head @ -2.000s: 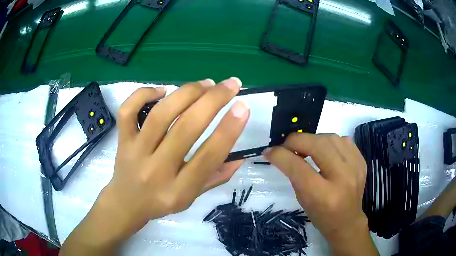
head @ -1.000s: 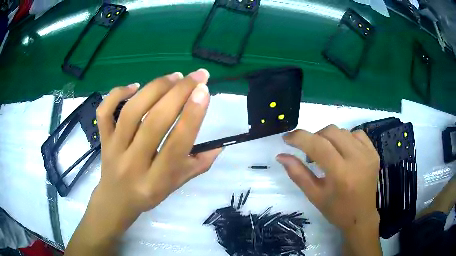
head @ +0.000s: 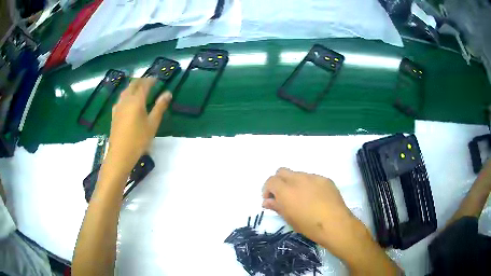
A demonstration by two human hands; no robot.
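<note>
My left hand (head: pixel 132 118) reaches over the green belt at a black phone middle frame (head: pixel 162 66) with yellow dots. Its thumb and fingers are spread around the lower part and hide it; whether they still grip it is unclear. My right hand (head: pixel 307 205) is over the white mat, just above the pile of black side keys (head: pixel 274 252). Its fingertips are curled together, and I cannot see whether a key is between them. Another middle frame (head: pixel 141 168) lies on the mat at left, partly hidden by my left forearm.
A stack of frames (head: pixel 371 188) stands at right on the white mat (head: pixel 215 183). More single frames lie on the belt (head: pixel 242 118), one close right of my left hand (head: pixel 199 81). White sheets (head: pixel 290 21) lie beyond the belt. Another person's forearm (head: pixel 468 199) is at far right.
My left hand has moved from above the mat to the belt, and the frame is no longer held over the mat. My right hand has moved left and its fingers have closed together. The view has tilted up.
</note>
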